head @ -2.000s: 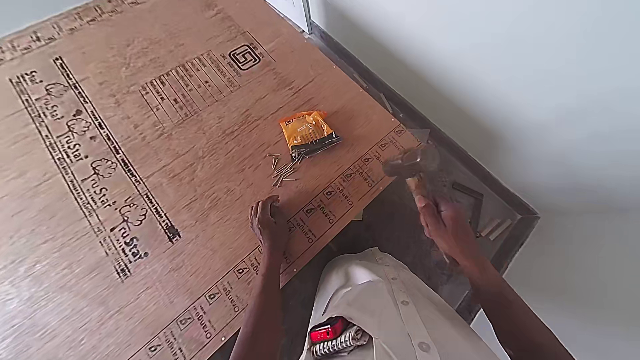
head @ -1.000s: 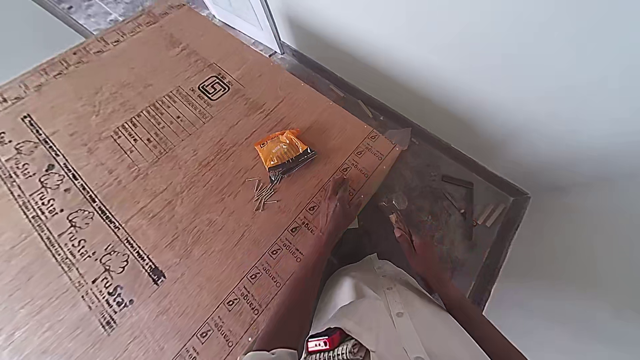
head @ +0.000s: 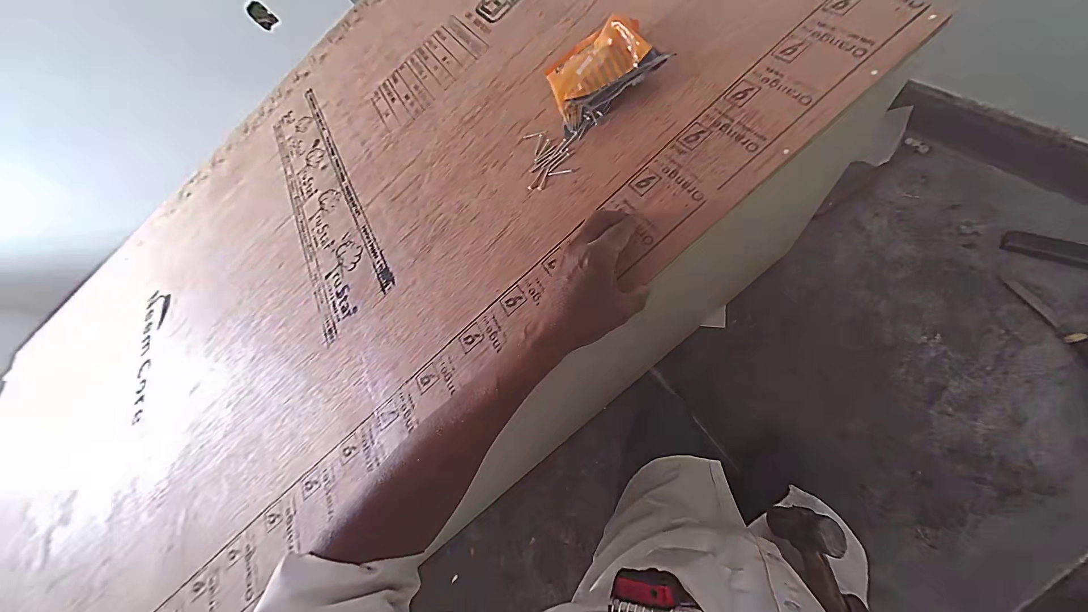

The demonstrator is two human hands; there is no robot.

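My left hand [head: 605,272] rests on the long edge of a printed plywood board [head: 459,212], its fingers on the top face and its thumb near the rim. Beyond the fingers, an open orange packet [head: 605,64] lies on the board with loose nails [head: 552,161] spilling from its mouth. Small bright dots, apparently nail heads [head: 786,151], mark the board's edge. Low at the right, a hammer [head: 807,531] shows its dark head and part of its handle in front of the light shirt. My right hand cannot be made out; the handle's lower end leaves the frame.
A pale sheet or panel [head: 731,238] shows below the board's edge. On the grey floor [head: 892,382] at the right lie a dark bar-like piece [head: 1050,248] and a thin strip [head: 1033,306]. A wall stands behind. A red object [head: 650,588] is at my waist.
The hammer, raised in my right hand two seconds ago, is now low by the shirt. My left hand remains on the board near its edge. The view has shifted and tilted markedly.
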